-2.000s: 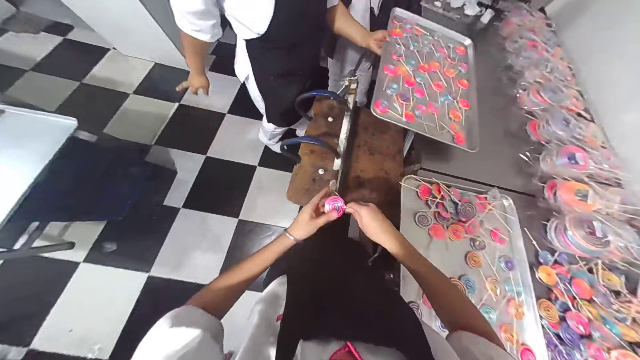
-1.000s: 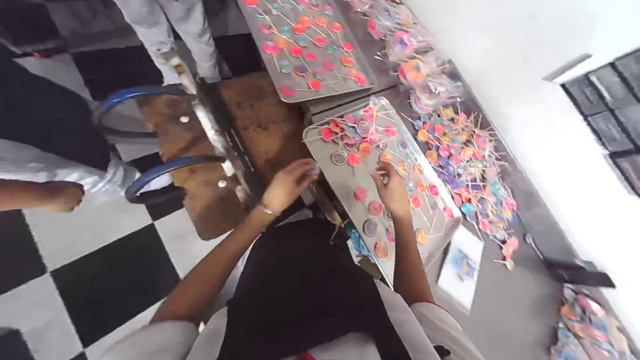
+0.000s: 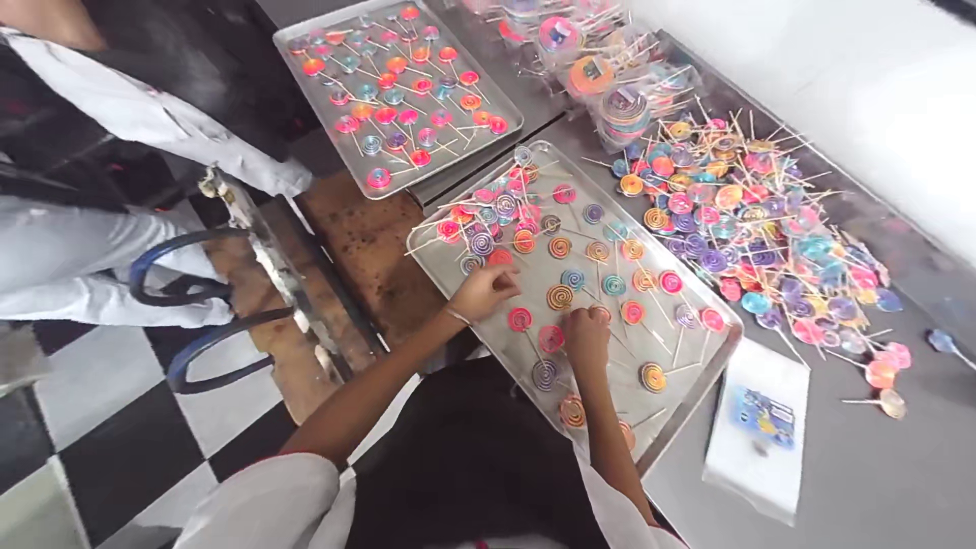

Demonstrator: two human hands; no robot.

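Swirled lollipops lie spread over a metal sheet tray in front of me, with a denser cluster at its upper left. My left hand hovers at the tray's left edge, fingers curled beside a red lollipop; nothing plain shows in its grasp. Over the middle of the tray, my right hand has its fingers closed at a small pinkish lollipop, mostly hidden by the fingers, near an orange and dark swirl.
Beyond stands a second metal tray of lollipops. Bagged lollipops and a loose heap line the wall side. Printed plastic bags lie on the grey counter. A person in a dark apron stands at left, near a wooden board and blue hoop handles.
Two seconds ago both hands held a pink lollipop left of the tray. Now they are apart, the right over the tray's middle. The view has swung toward the counter.
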